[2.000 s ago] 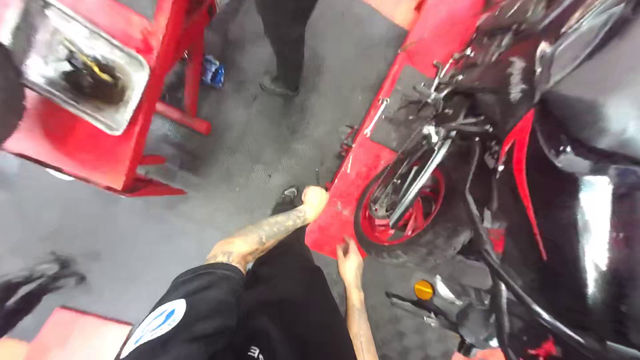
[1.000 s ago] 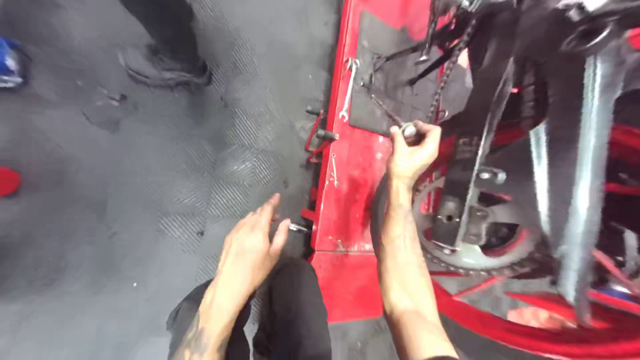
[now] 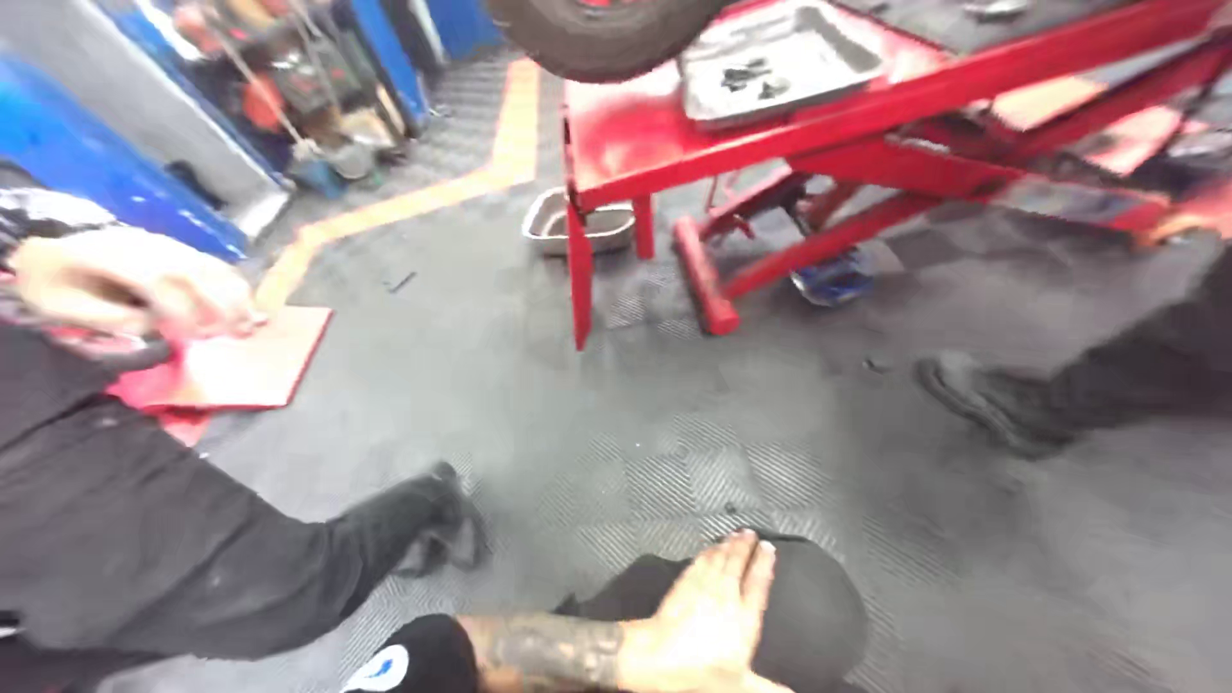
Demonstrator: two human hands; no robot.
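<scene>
My left hand (image 3: 703,608) lies over my dark-clad knee (image 3: 808,611) at the bottom centre, back upward and fingers stretched out. Nothing shows in its fingers; the palm is hidden. A tattooed forearm runs from it to a black sleeve with a round white patch. I cannot make out my right hand. Ahead of the knee is the grey ribbed tile floor (image 3: 539,385). Farther off stands a red lift (image 3: 654,144) carrying a metal tray (image 3: 703,106) with small dark things inside.
At the left, another person's hand (image 3: 135,279) is over a red panel (image 3: 260,371); their dark-trousered leg (image 3: 279,568) reaches toward the middle. Another person's shoe (image 3: 991,399) is at the right. A basin (image 3: 606,226) and a tyre (image 3: 616,38) are by the red lift.
The view has swung from the motorcycle to the floor and another lift. My left hand, over the floor beside the red platform a second ago, is now on my knee. My right hand has left the view.
</scene>
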